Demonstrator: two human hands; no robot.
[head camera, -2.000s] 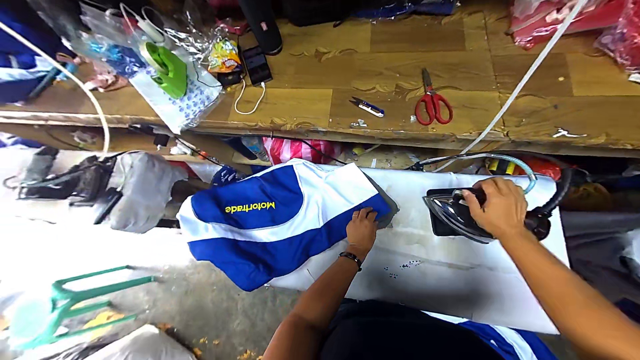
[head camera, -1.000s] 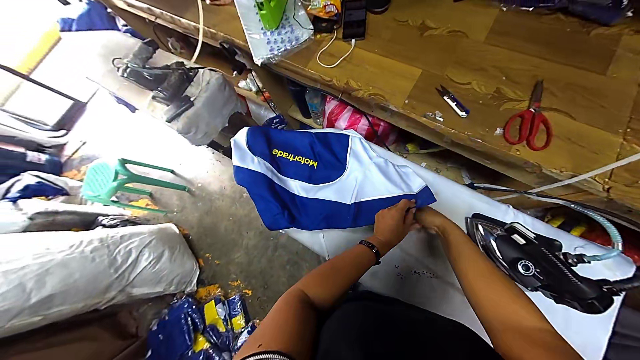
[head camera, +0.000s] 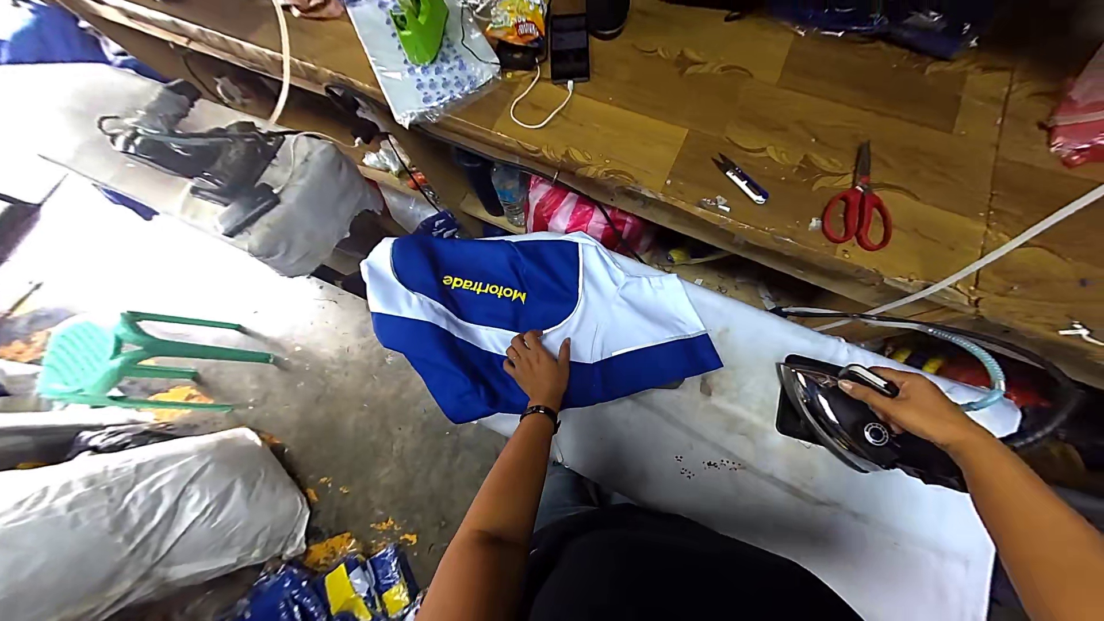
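Note:
A blue and white garment (head camera: 483, 289) with yellow lettering lies over the left part of a white cloth-covered ironing board (head camera: 742, 431). On its lower blue and white part rests my left hand (head camera: 539, 369), palm down with fingers slightly apart, holding nothing. At the right, my right hand (head camera: 906, 405) grips the handle of a black and silver steam iron (head camera: 849, 423). The iron is on a dark rest pad (head camera: 795, 405) on the board, right of the garment and apart from it. A light blue hose (head camera: 979, 358) runs behind the iron.
Beyond the board, a wooden table (head camera: 690, 95) holds red-handled scissors (head camera: 856, 207), thread snips (head camera: 742, 179), a phone (head camera: 569, 47) and a green tape dispenser (head camera: 420, 30). A green plastic stool (head camera: 129, 358) lies on its side at left, above a large white sack (head camera: 164, 517).
My right hand has gone from the garment's right edge back to the iron's handle. My left hand has moved left from that edge onto the garment. The view has shifted.

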